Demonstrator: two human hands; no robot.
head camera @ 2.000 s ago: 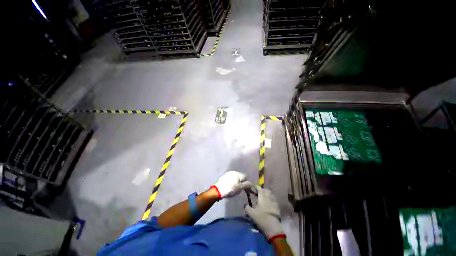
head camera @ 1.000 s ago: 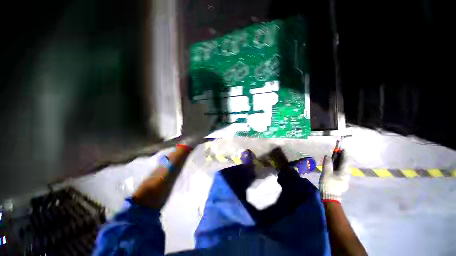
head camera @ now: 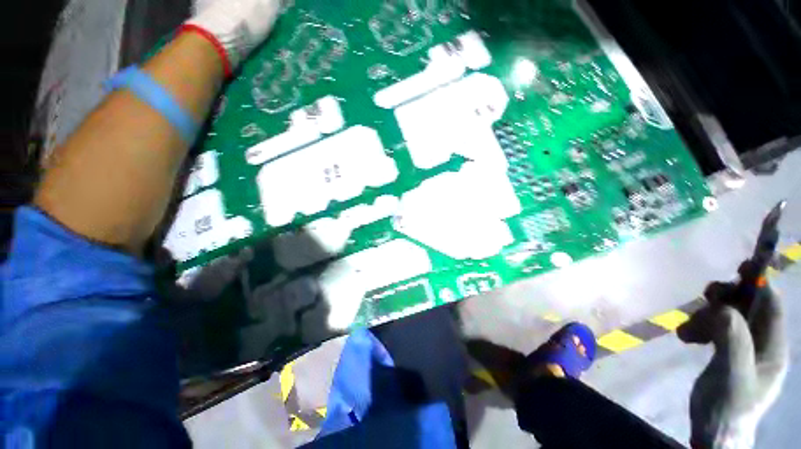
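Observation:
A large green printed circuit board (head camera: 544, 149) with silver-white solder areas lies tilted in the picture in front of me. My left hand (head camera: 235, 19), in a white knitted glove with a red cuff, is at the board's far left edge; its fingers are cut off by the top of the picture, so its grip cannot be told. My right hand (head camera: 738, 351), also gloved, is at the lower right, clear of the board. It holds diagonal cutters (head camera: 762, 250), tips pointing up, with orange near the joint.
A dark frame with a pale metal edge (head camera: 703, 140) runs along the board's right side. Below are the grey floor, yellow-black tape (head camera: 619, 340) and a blue-purple shoe (head camera: 575, 348). A light blue band (head camera: 158, 98) is on my left wrist.
The view has moved much closer to the board. My left hand has moved up to the board's far left edge. My right hand still holds the cutters, now at the lower right.

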